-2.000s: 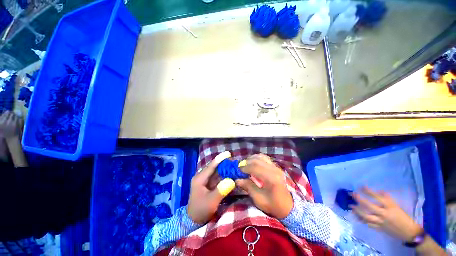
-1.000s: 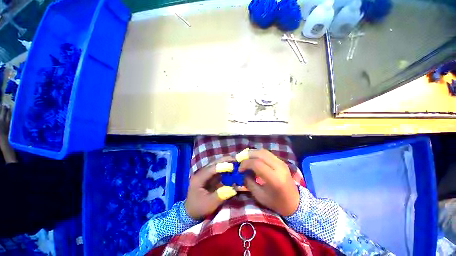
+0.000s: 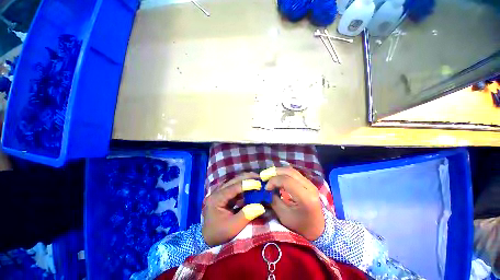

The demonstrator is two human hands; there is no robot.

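Note:
A deep blue hair part (image 3: 257, 197) is held over the checked apron, between the fingertips of both hands. My left hand (image 3: 227, 212) grips it from the left, with yellow cots on its fingertips. My right hand (image 3: 296, 201) grips it from the right, with a yellow cot on one fingertip at the top. The fingers cover much of the part, so its shape is only partly seen.
A tilted blue bin (image 3: 94, 82) with spiky strips stands at the bench's left. Below are a left bin (image 3: 186, 180) of blue parts and a lined right bin (image 3: 395, 213). Blue tufts (image 3: 322, 12), white bottles (image 3: 356, 17), thin sticks (image 3: 330, 46) and a clear-walled box (image 3: 369, 82) are at right.
The other person's hand and the blue piece in the right bin are gone from view. Both my hands stay on the hair part, with shifted fingers. The bench view has shifted slightly.

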